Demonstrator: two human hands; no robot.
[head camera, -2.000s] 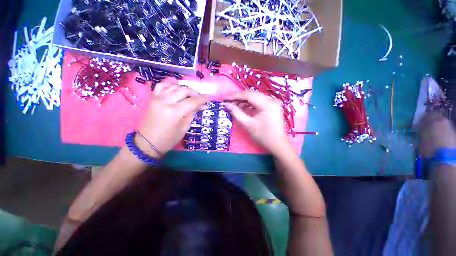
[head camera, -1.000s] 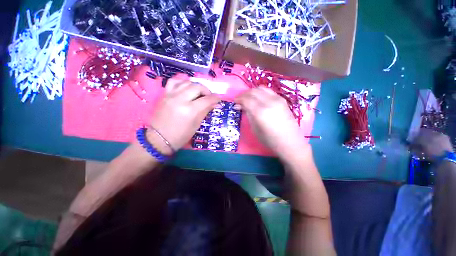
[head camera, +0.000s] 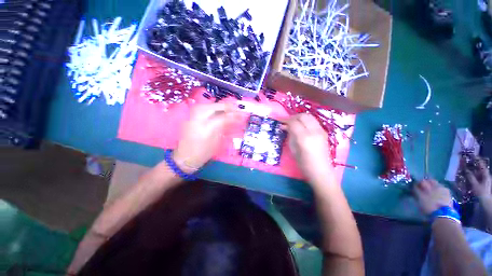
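Observation:
A dark circuit board panel (head camera: 262, 141) with rows of white or silver pads lies on the red-pink mat (head camera: 139, 125). My right hand (head camera: 306, 141) is at the panel's upper right corner, its fingertips pinched on the edge. My left hand (head camera: 207, 129) is left of the panel, apart from it, with thumb and index finger together near a small black part (head camera: 241, 107); whether it holds that part is too blurred to tell. Black parts fill the white box (head camera: 268, 56) above.
A brown box (head camera: 384, 70) holds white strips. White strips (head camera: 105, 60) lie at left, beside a dark slotted rack (head camera: 21, 70). Red wires (head camera: 168, 87) lie on the mat. A red wire bundle (head camera: 393, 153) and another person's hands (head camera: 434, 198) are at right.
The view has swung left, bringing the slotted rack in. My left hand has come away from the panel's top edge. The other person's hand has moved toward the thin rod.

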